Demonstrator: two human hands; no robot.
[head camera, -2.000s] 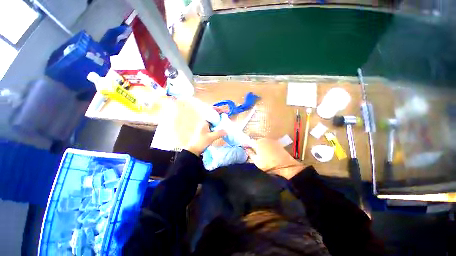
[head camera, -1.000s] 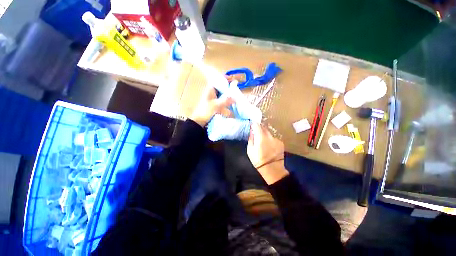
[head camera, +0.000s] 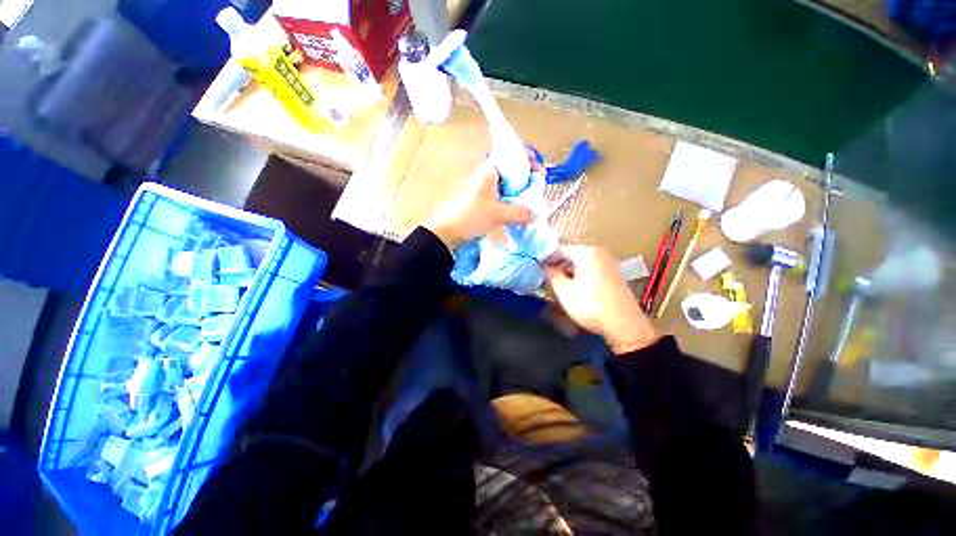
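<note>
The pale-blue and white workpiece (head camera: 501, 267) is held above the bench's front edge. Its long pale stem (head camera: 493, 110) points up and away, with a flared end near a white squeeze bottle. My left hand (head camera: 480, 213) is closed around the base of the stem. My right hand (head camera: 595, 290) pinches the workpiece's right side with its fingertips. Whether a small tool is in the right fingers cannot be told. A bright blue cord (head camera: 571, 162) lies behind the workpiece, partly hidden by it.
A blue crate (head camera: 63, 419) of pale-blue parts stands at left. A yellow bottle (head camera: 275, 75), squeeze bottle (head camera: 425, 89) and red box (head camera: 333, 44) are at upper left. Right on the bench: red knife (head camera: 663, 262), stick (head camera: 683, 262), hammer (head camera: 768, 304), clear screen (head camera: 891, 304). Green conveyor (head camera: 671, 79) behind.
The stem has swung up and now shows its flared end. Both hands still hold the workpiece, the right hand with its wrist turned further right. The camera view has shifted slightly.
</note>
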